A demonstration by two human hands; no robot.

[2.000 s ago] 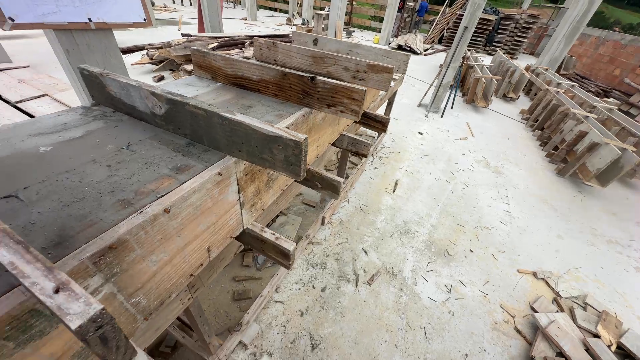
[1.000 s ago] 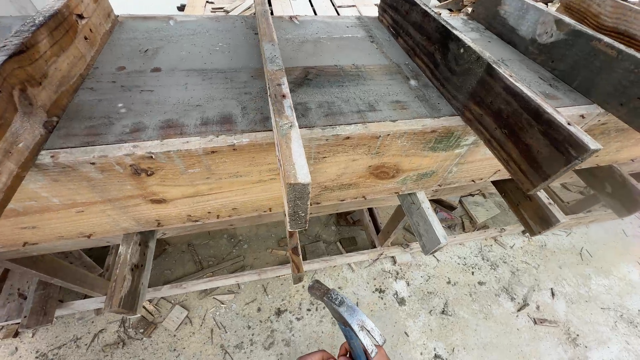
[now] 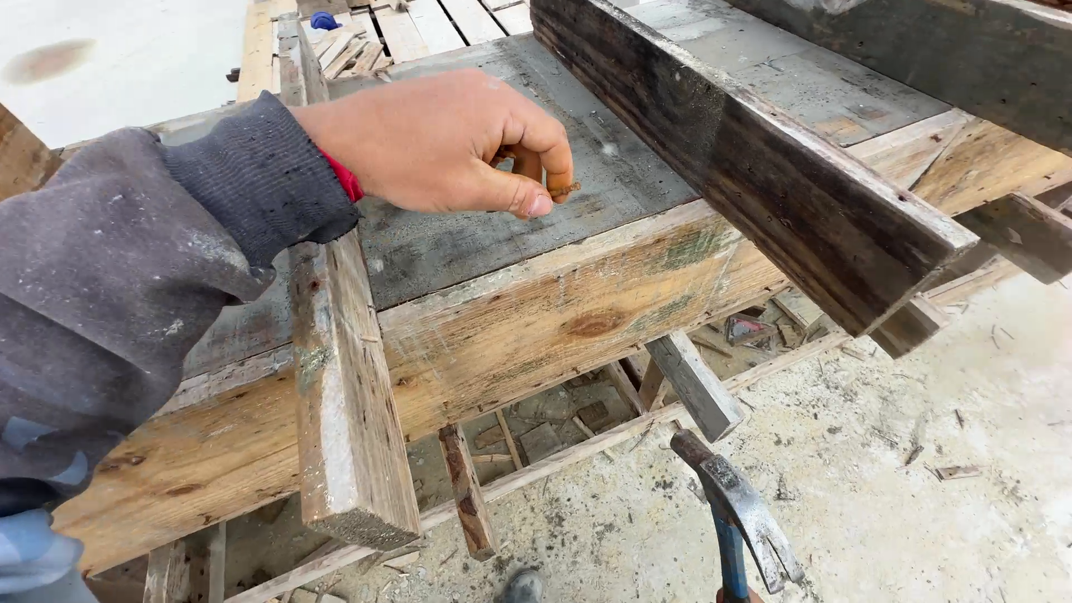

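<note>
My left hand [image 3: 461, 146], in a dark grey sleeve, reaches over the grey top of the wooden formwork [image 3: 536, 310]. Its thumb and fingertips pinch a small rusty nail [image 3: 566, 191]. Under the wrist, a weathered timber piece [image 3: 347, 385] lies across the formwork and sticks out past its side. At the lower right, a claw hammer [image 3: 737, 502] with a blue handle is raised over the floor, its head up. Only a sliver of my right hand [image 3: 739, 595] shows at the bottom edge, around the handle.
A dark plank [image 3: 754, 159] crosses the formwork to the right, with another [image 3: 946, 67] beyond it. Short timber ends [image 3: 693, 385] jut out below the side board. Wood scraps [image 3: 544, 440] lie beneath. The pale concrete floor [image 3: 879, 469] is strewn with debris; a shoe tip [image 3: 523, 586] shows.
My left hand has come in over the formwork, pinching the nail. The hammer, at the bottom centre one second ago, now shows at the lower right. The view has swung along the formwork.
</note>
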